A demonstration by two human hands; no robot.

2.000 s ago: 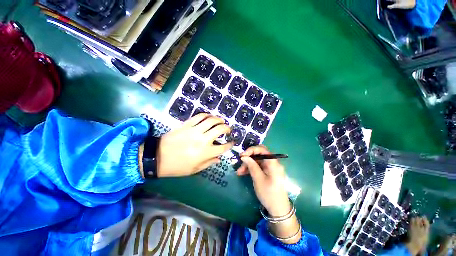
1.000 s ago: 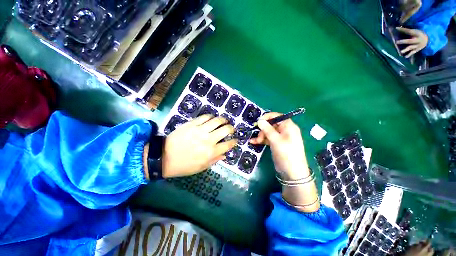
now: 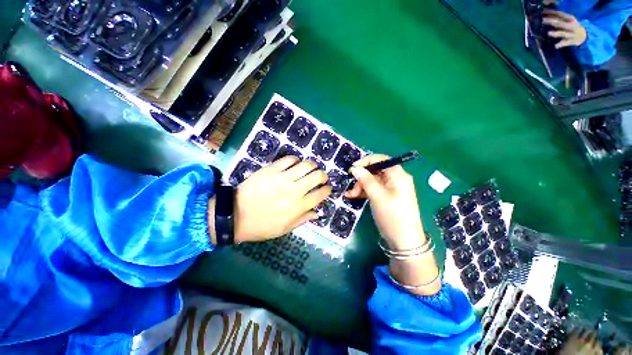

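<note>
A white sheet (image 3: pixel 276 104) bears rows of glossy black moulded parts (image 3: pixel 301 130) on the green bench. My left hand (image 3: pixel 281 197) lies flat over the sheet's lower left part, its fingers over some parts; whether it grips anything is hidden. My right hand (image 3: pixel 389 197) holds a thin black pick tool (image 3: pixel 393 161) at the sheet's right side; its tip is at the parts and hard to make out. A pale liner with rows of small dark rings (image 3: pixel 281 258) shows below my left hand.
A stack of black blister trays (image 3: pixel 125 35) stands upper left, a dark red object (image 3: pixel 31 128) at far left. To the right lie a small white square (image 3: pixel 439 182), a second sheet of black parts (image 3: pixel 479 239) and more sheets (image 3: pixel 524 326). Another person's hand (image 3: pixel 565 29) shows upper right.
Since the first frame, my right hand and the tool have moved up from the sheet's lower edge onto its right side. In the last second both hands have barely moved.
</note>
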